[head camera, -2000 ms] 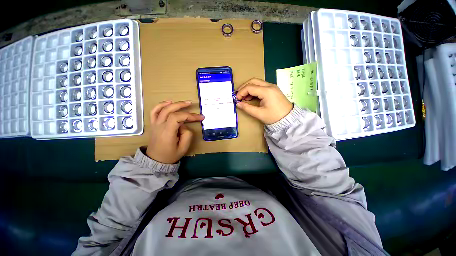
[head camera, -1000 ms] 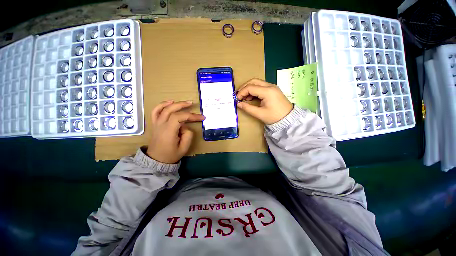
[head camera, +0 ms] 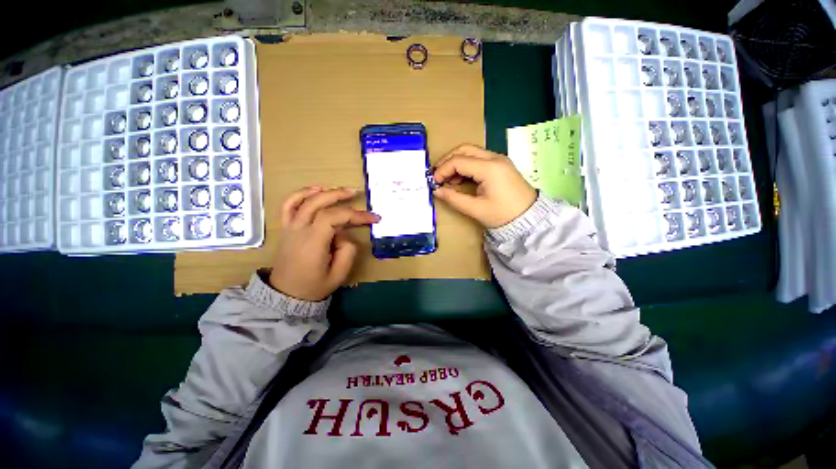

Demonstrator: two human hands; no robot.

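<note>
A smartphone (head camera: 400,190) with a white screen and blue top bar lies upright on the brown cardboard sheet (head camera: 312,82). My right hand (head camera: 486,186) pinches a small metal ring (head camera: 433,179) between thumb and fingers at the phone's right edge; the fingers partly hide the ring. My left hand (head camera: 316,240) is at the phone's left side, fingers apart and holding nothing, with one fingertip at the phone's lower left edge. Two loose dark rings (head camera: 417,56) lie near the cardboard's top edge.
The left blister tray (head camera: 88,206) is partly filled with rings, beside an empty tray (head camera: 23,165). The right blister tray stack (head camera: 616,183) has a yellow-green handwritten note (head camera: 548,158) at its left. A far-right tray stack (head camera: 811,183) stands below a black fan (head camera: 786,41). A metal rail (head camera: 385,20) runs behind.
My left hand has shifted slightly to the right, its fingertip now just over the phone's left edge. My right hand and the ring have stayed in place.
</note>
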